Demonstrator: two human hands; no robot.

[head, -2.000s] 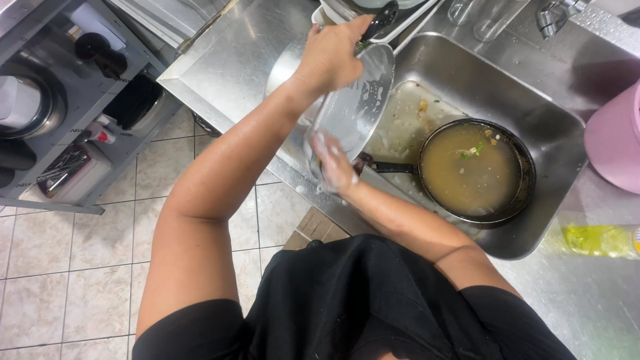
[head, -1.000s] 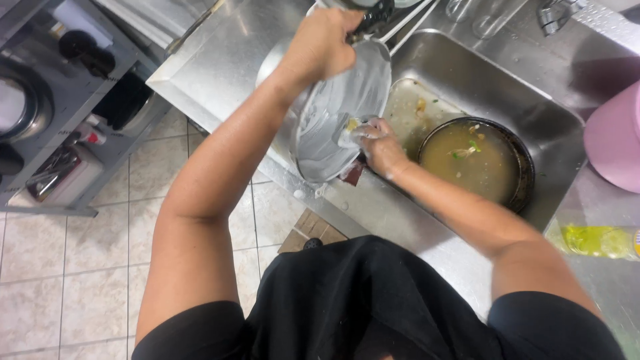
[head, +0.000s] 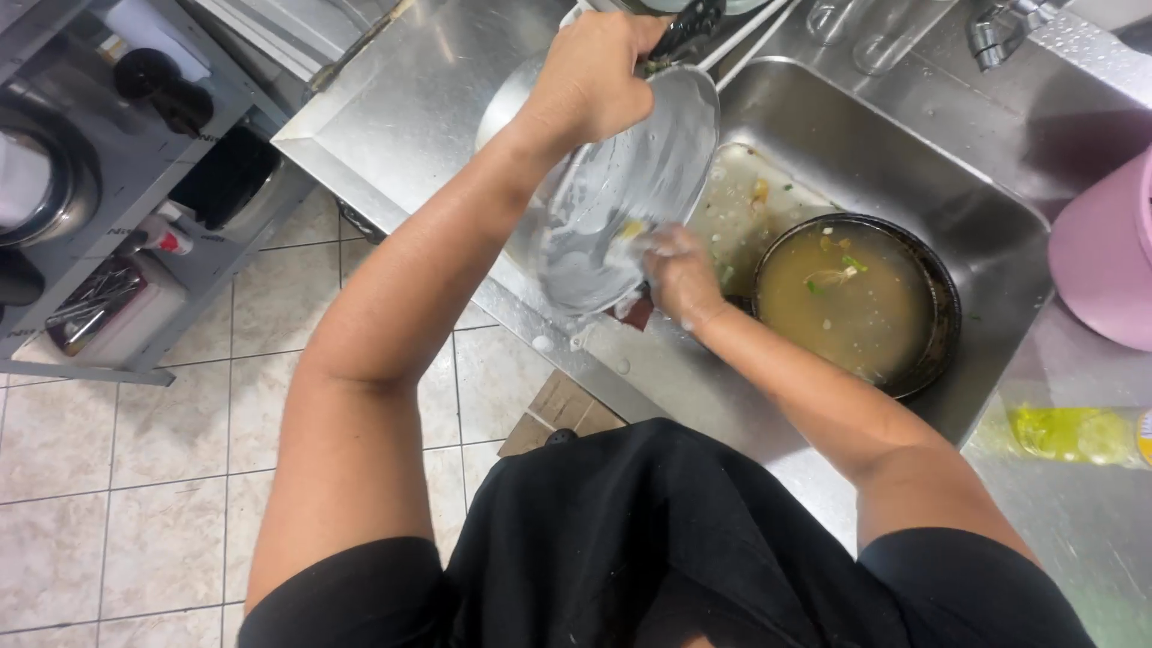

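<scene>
My left hand (head: 598, 76) grips the black handle (head: 688, 31) of a metal pan (head: 652, 166), which is tilted over the counter beside the sink. White suds streak the pan's inner face. My right hand (head: 679, 274) presses a soapy scrubber (head: 633, 238) against that face; the fingers are blurred, and most of the scrubber is hidden. To the right of my right hand, a dark frying pan (head: 945, 310) full of cloudy brownish water with green food bits rests in the sink.
Food scraps lie in the steel sink (head: 900, 162). A faucet (head: 990, 40) and clear glasses (head: 886, 45) stand behind it. A pink bucket (head: 1107, 252) and a bottle of yellow-green liquid (head: 1071, 434) are at the right. A grey shelf unit (head: 211, 180) holds cookware at the left.
My right hand has moved from the near side of the tilted pan onto its inner face. The dark pan's handle, visible earlier, is now mostly hidden by my right hand and forearm.
</scene>
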